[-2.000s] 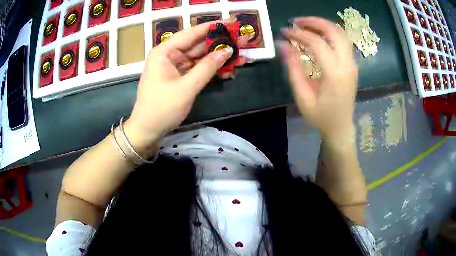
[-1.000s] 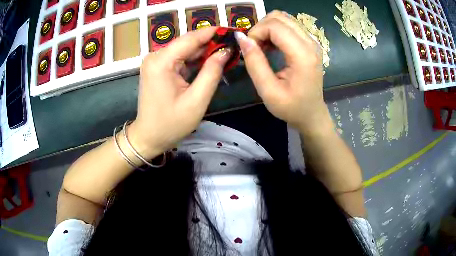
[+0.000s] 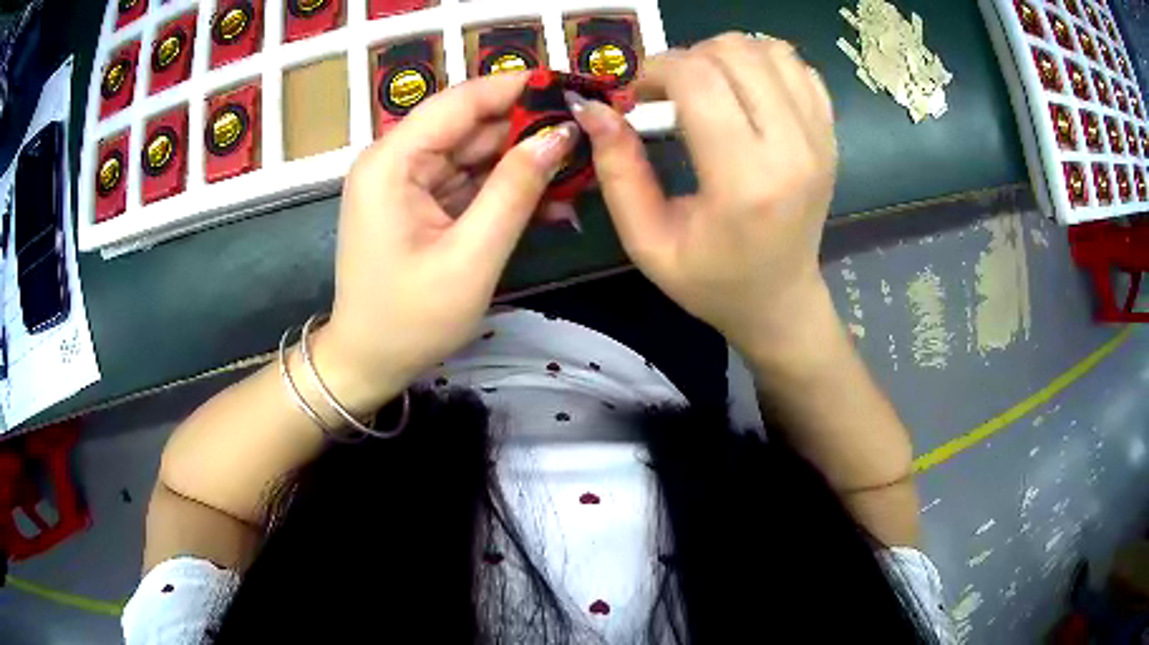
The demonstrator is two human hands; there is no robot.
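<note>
My left hand (image 3: 435, 221) grips a red unit (image 3: 570, 86) with a black ring above the front edge of the white foam tray (image 3: 296, 183). The left thumb lies over the unit's round centre. My right hand (image 3: 725, 176) is at the unit's right side, its thumb tip on the unit's black upper part and its fingers bent behind. Whether a small piece is between the right fingertips is hidden. The tray pockets hold red units with gold discs, and one brown pocket (image 3: 316, 110) has no unit.
A pile of cream scraps (image 3: 895, 61) lies right of my right hand. A second foam tray (image 3: 1043, 139) stands at the far right. A phone (image 3: 43, 227) lies on white paper (image 3: 63, 359) at the left. Red stools (image 3: 1111, 271) show below the green bench.
My right hand has moved left from over the scraps to the unit, and its thumb now touches the unit. It now covers the nearer scrap pile. My left hand keeps its hold.
</note>
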